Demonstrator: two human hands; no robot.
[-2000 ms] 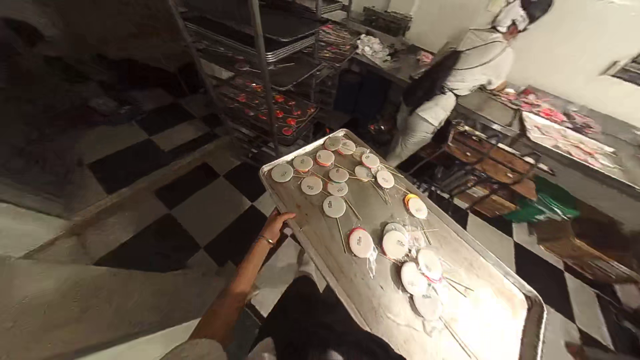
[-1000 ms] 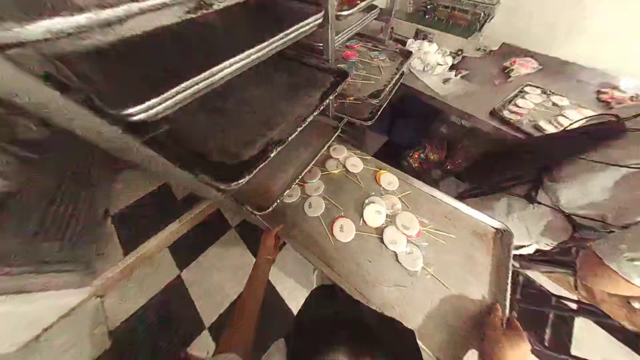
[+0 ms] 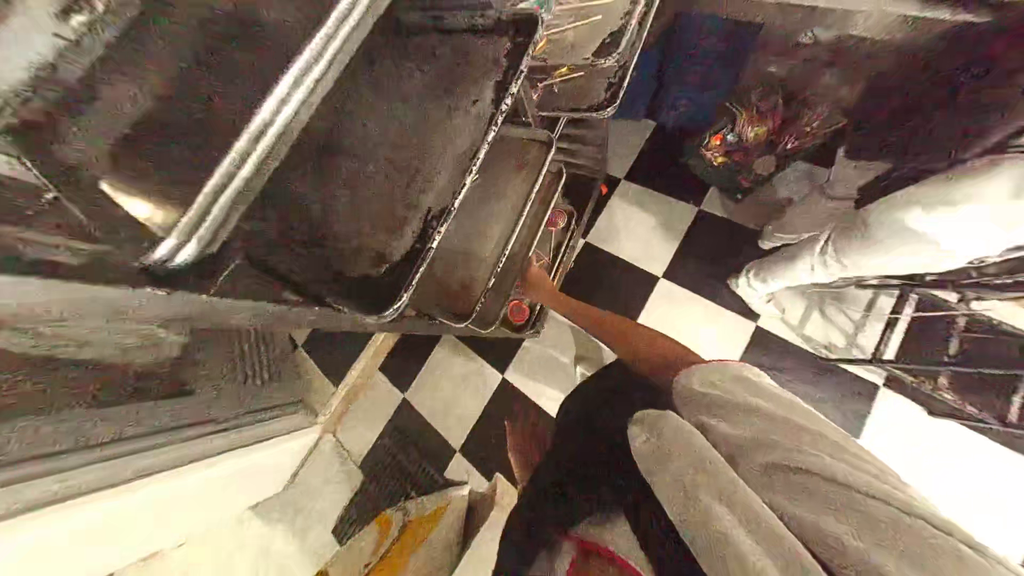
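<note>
My right hand [image 3: 538, 280] reaches low into a metal tray rack, at the front end of a tray [image 3: 570, 232] that holds round red lollipops. One red lollipop [image 3: 518, 312] lies just below the hand and another [image 3: 557, 218] above it. The fingers are small and blurred, so whether they grip a lollipop, a stick or the rim cannot be told. A patch of bare skin shows beside my dark clothing, but my left hand cannot be made out.
Dark sheet pans [image 3: 384, 160] fill the rack above my hand. Another tray [image 3: 588, 80] with sticks sits farther back. A person's pale trouser leg [image 3: 896, 232] stands at right, near a metal frame [image 3: 896, 328]. A colourful heap [image 3: 748, 140] lies beyond, and a yellow-marked sack [image 3: 408, 536] is at lower left.
The tray of white round lollipops, earlier held by my hands, is no longer visible in them. My right hand has moved from that tray's edge to the low part of the rack. The view has tilted downward.
</note>
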